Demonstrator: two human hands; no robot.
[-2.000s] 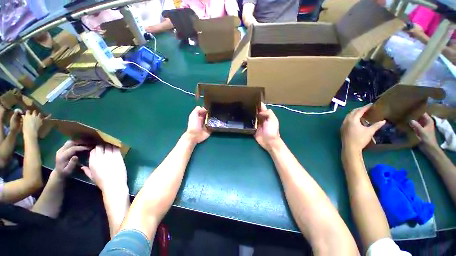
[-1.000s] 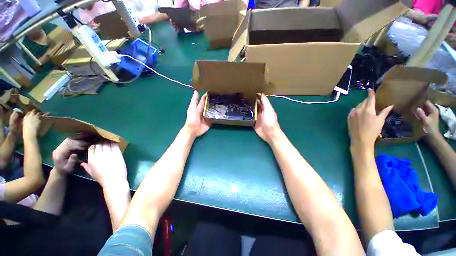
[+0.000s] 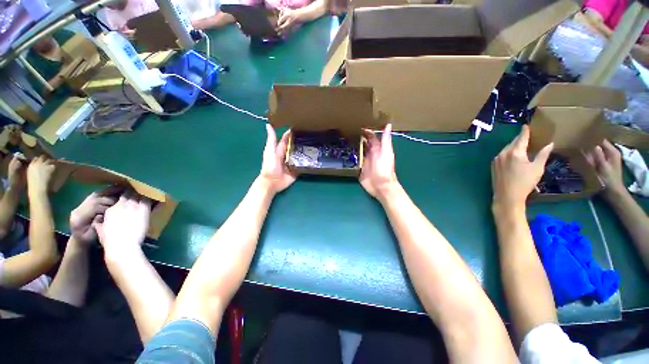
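Observation:
A small brown cardboard box sits on the green bench in front of me. Its lid stands up at the back. Dark shiny bagged contents show inside. My left hand holds the box's left side. My right hand is at its right side, thumb near the top edge, fingers partly hidden behind the side.
A large open carton stands behind the box. A white cable crosses the bench. A blue cloth lies at right. Neighbours' hands work in small boxes at left and right. A blue basket-like item is at back left.
The small box has tilted so that its contents show more, with my hands still at its sides. The brown box at the back centre is gone from view. The left neighbour's hands have shifted.

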